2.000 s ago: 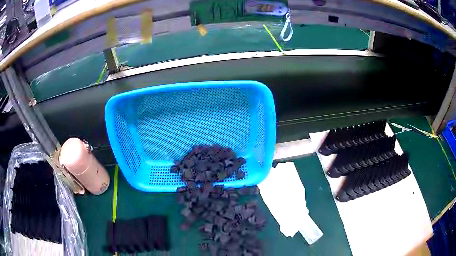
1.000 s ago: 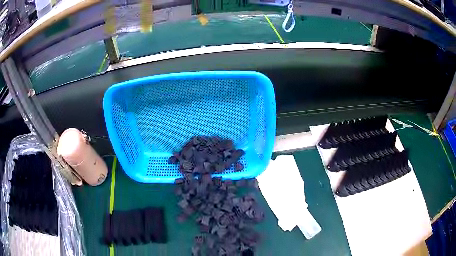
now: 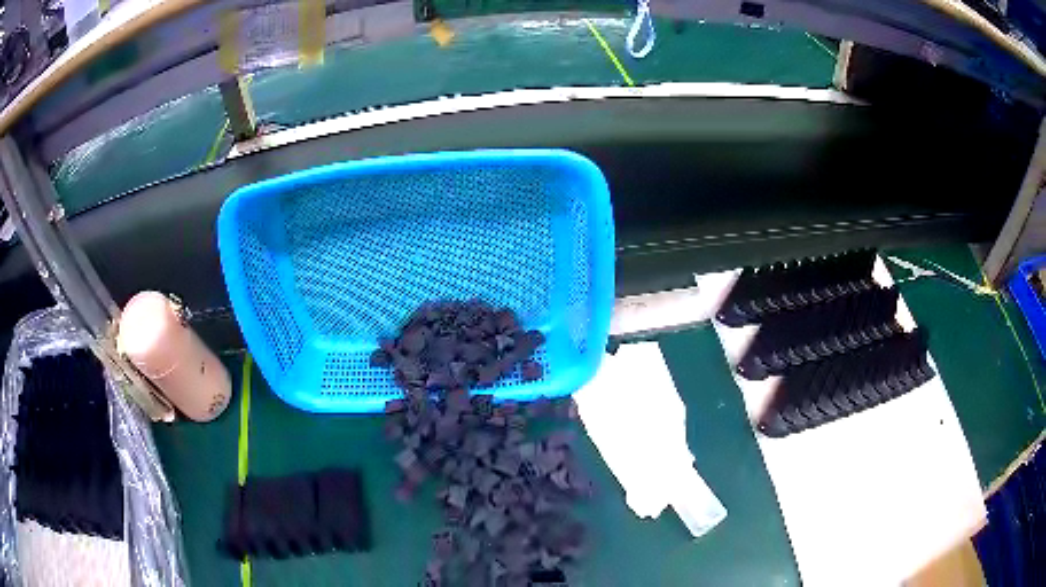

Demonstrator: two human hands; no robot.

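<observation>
Neither of my hands is in the picture. A heap of small black pieces (image 3: 493, 470) spills from the tipped blue plastic basket (image 3: 419, 166) onto the green mat, down to the bottom edge. A short row of long black parts (image 3: 296, 513) lies side by side left of the heap. Finished assemblies (image 3: 843, 384) stand in three slanting black rows on the upper part of the white sheet (image 3: 872, 493) at right. A crumpled white cloth or wipe (image 3: 637, 424) lies between heap and sheet, with a translucent lower end.
A plastic-lined tray (image 3: 149, 493) with black parts is at the left edge. A pink bottle (image 3: 174, 355) leans by the left post (image 3: 57, 252). A dark strip (image 3: 711, 161) runs behind the basket. A blue bin (image 3: 1032, 292) shows at the right edge. A looped tag (image 3: 641, 32) hangs at the top.
The whole view has shifted, so the bench things sit higher and slightly further left in the picture. Nothing on the bench has visibly moved relative to the rest.
</observation>
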